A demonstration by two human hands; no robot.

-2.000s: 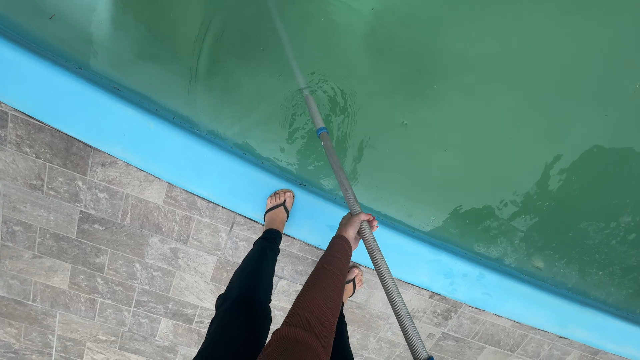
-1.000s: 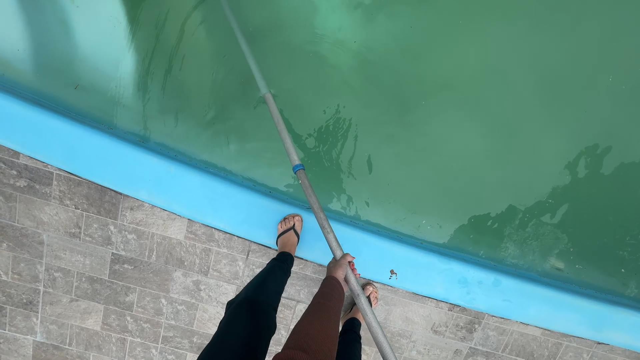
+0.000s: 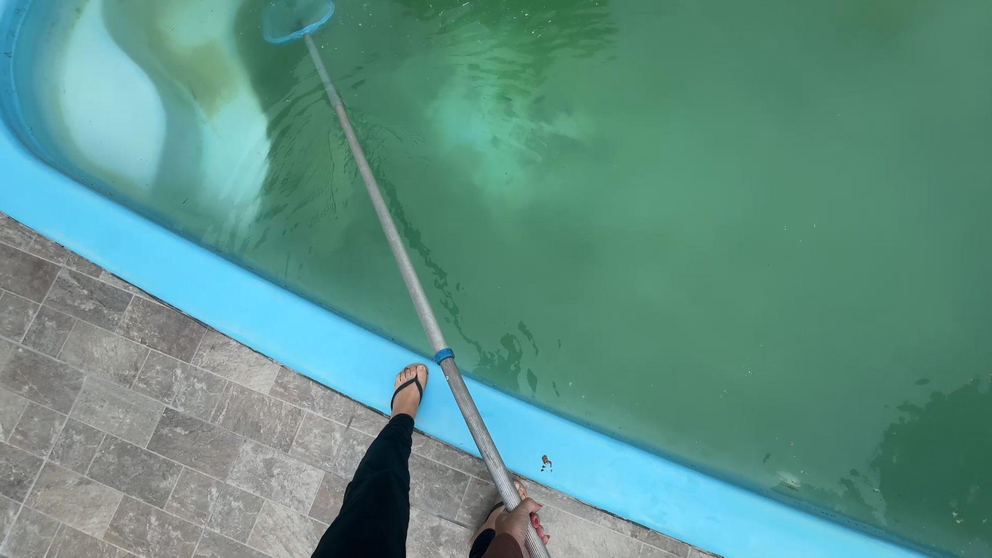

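Observation:
My left hand (image 3: 523,527), below a brown sleeve, is closed around a ribbed grey telescopic pole (image 3: 395,240) near the bottom edge. Painted fingertips show on the pole's right side. The pole slants up and left across the pool edge, with a blue collar (image 3: 444,356) above the rim. At its far end a blue-rimmed skimmer net (image 3: 298,22) lies in the green water, partly cut off by the top edge. My right hand is out of view, as is the pole's near end.
A light-blue pool rim (image 3: 225,291) runs diagonally between murky green water and grey stone-look tiles (image 3: 225,411). One flip-flopped foot (image 3: 411,387) rests on the rim; the other is partly behind the pole. Pale curved steps (image 3: 116,108) show at upper left. Small brown debris (image 3: 546,463) lies on the rim.
The view has shifted left along the pool, bringing the pale steps and skimmer net into sight. The pole's collar has moved closer to the rim, and my left hand keeps its hold.

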